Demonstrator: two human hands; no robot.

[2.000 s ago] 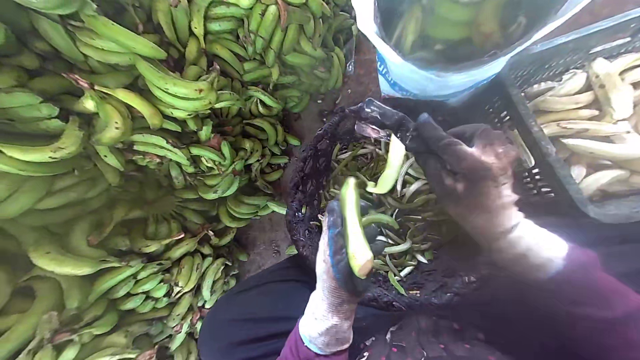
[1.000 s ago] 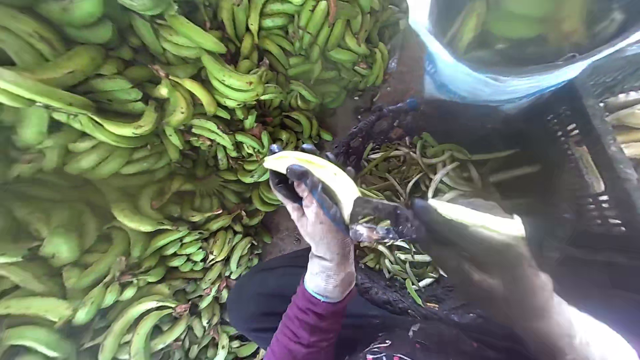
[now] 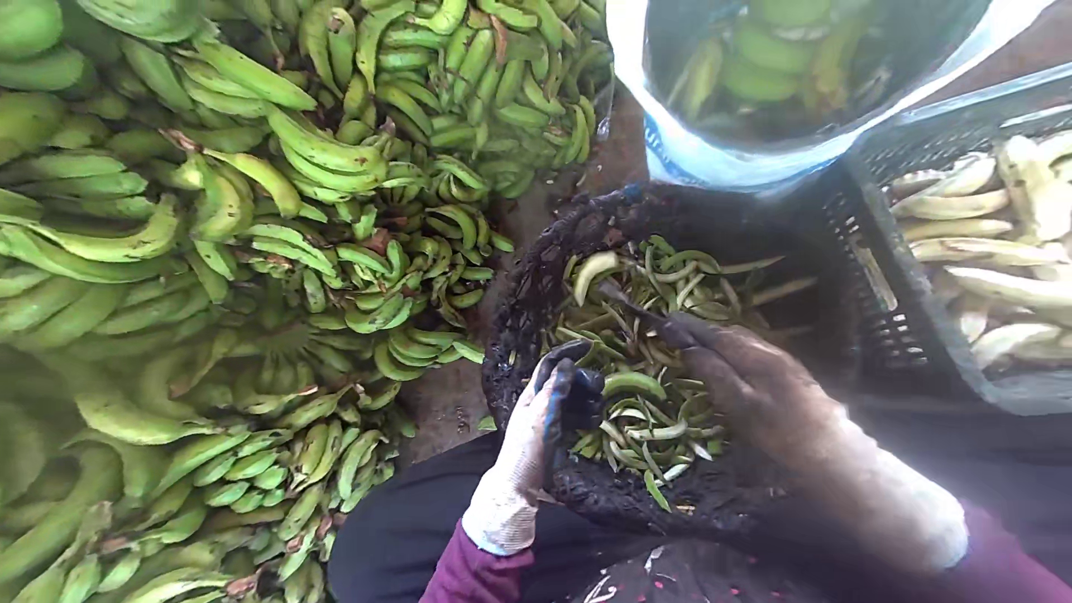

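My left hand [image 3: 548, 419], in a white knit glove with dark, stained fingers, is over the left side of a dark basket [image 3: 523, 310]. Its fingers are curled; whether anything lies in them is hidden. My right hand [image 3: 754, 377], in a dirty glove, is shut on a knife, whose dark blade [image 3: 624, 301] points up and left over the basket. A pale curved piece of plantain peel [image 3: 595, 275] lies at the blade's tip. Green and pale plantain peels [image 3: 653, 427] fill the basket.
Heaped green plantain bunches [image 3: 318, 159] cover the left side. A white and blue sack [image 3: 737, 167] holding green plantains stands beyond the basket. At the right, a black plastic crate [image 3: 938, 327] contains peeled plantains [image 3: 963, 205]. Brown floor [image 3: 444, 402] shows between the heap and basket.
The plantain that was in my left hand is no longer seen there. My left hand has moved down over the basket, and my right hand has moved off it with the knife.
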